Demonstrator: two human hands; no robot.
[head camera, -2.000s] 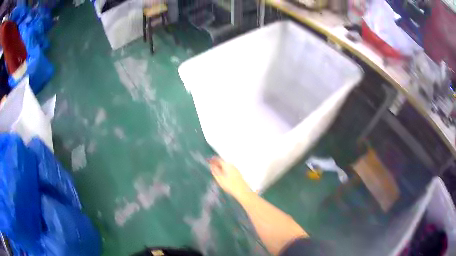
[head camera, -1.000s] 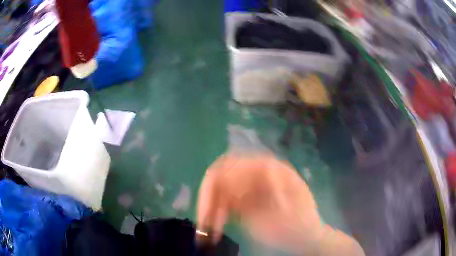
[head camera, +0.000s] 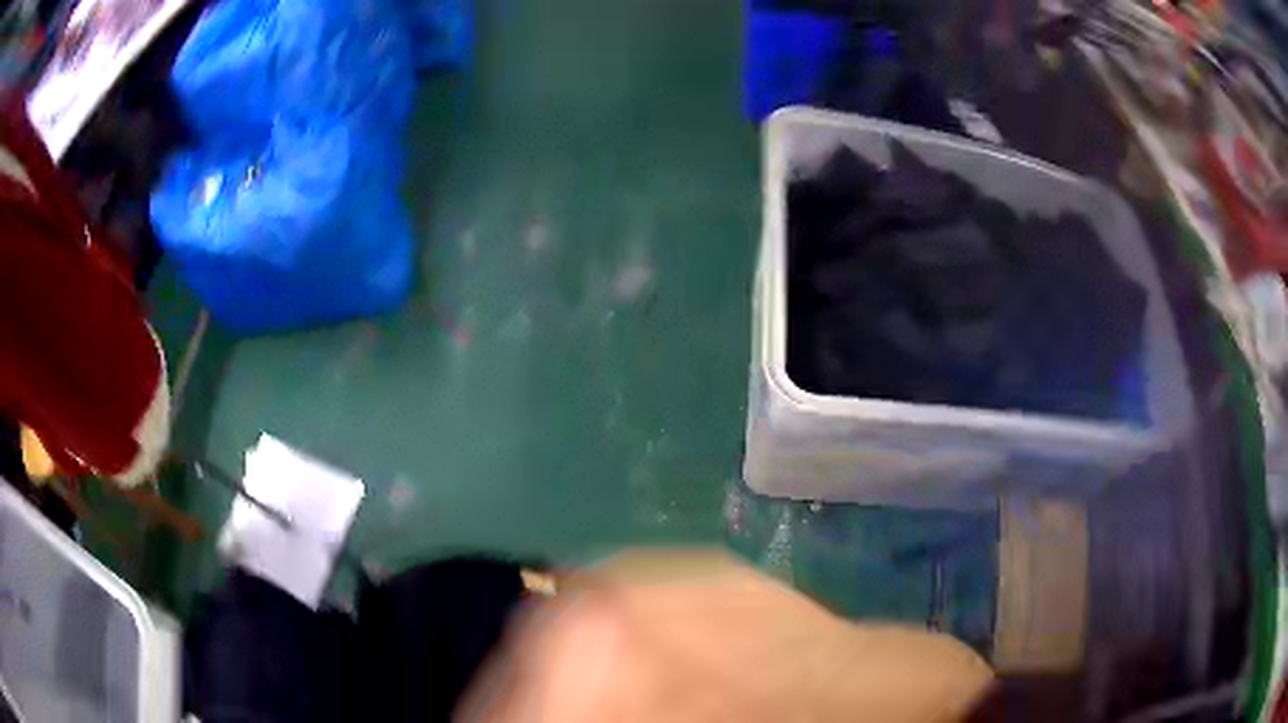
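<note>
My right hand (head camera: 664, 643) is large and blurred at the bottom centre, cut off by the lower edge. Its fingers are too blurred to tell if they hold anything. My left hand is not in view. A white bin (head camera: 918, 459) heaped with dark cloth (head camera: 946, 290) stands ahead on the right, beyond my hand and apart from it. My dark clothing (head camera: 438, 636) shows at the bottom, beside the hand.
Blue plastic bags (head camera: 304, 212) lie on the green floor (head camera: 565, 353) at the left. A red padded thing (head camera: 71, 332) is at the left edge. A white bin (head camera: 92, 622) is at lower left, beside white paper (head camera: 297, 516). A brown board (head camera: 1042, 579) lies at lower right.
The view has moved forward along the floor. The empty white bin has gone out of view, and the bin with dark cloth is nearer. My right hand is now lower in the picture.
</note>
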